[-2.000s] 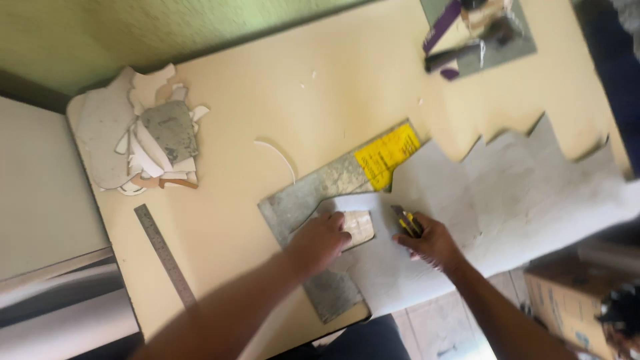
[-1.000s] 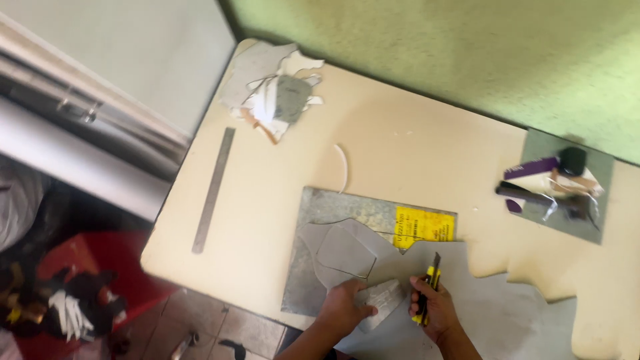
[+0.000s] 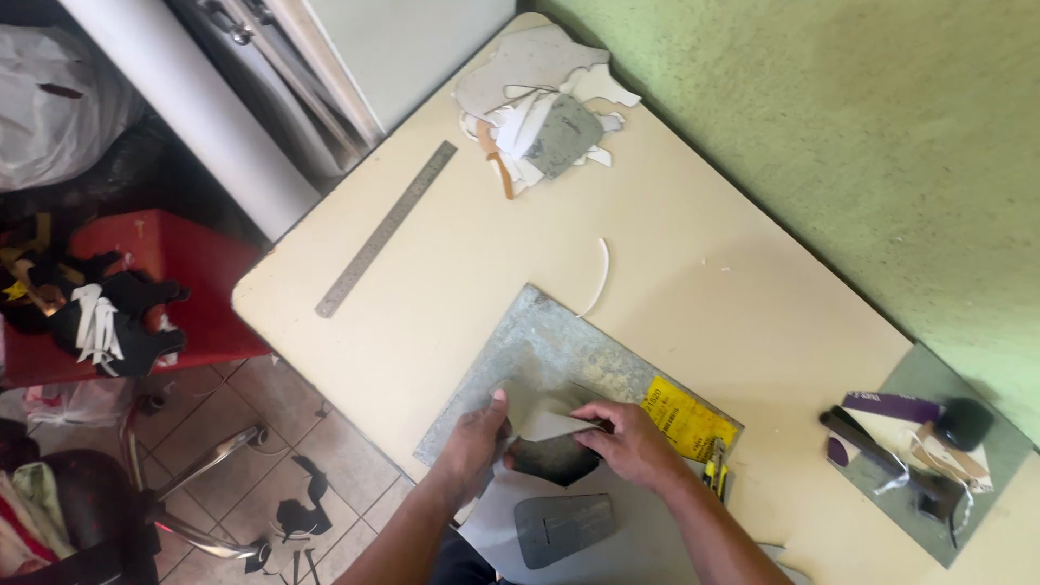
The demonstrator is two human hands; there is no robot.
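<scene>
My left hand (image 3: 479, 435) grips the left edge of a cut piece of light grey sheet material (image 3: 540, 416). The fingers of my right hand (image 3: 621, 439) pinch its right side, lifting it above a metal plate (image 3: 528, 345) with a yellow label. Below them, a grey template with a slot (image 3: 565, 530) lies on the larger grey sheet (image 3: 496, 516). A yellow and black utility knife (image 3: 715, 470) lies just right of my right forearm, at the plate's lower right corner.
On the cream table (image 3: 390, 341) are a steel ruler (image 3: 386, 230), a heap of scraps and templates (image 3: 540, 106) and a thin curved white strip (image 3: 603, 276). A grey board (image 3: 918, 520) with tools stands at right. A red bin (image 3: 187, 284) with black scraps is left, past the table edge.
My right hand has let go of the utility knife, which it held in both earlier frames. Both hands now hold the lifted cut piece. The view has turned strongly.
</scene>
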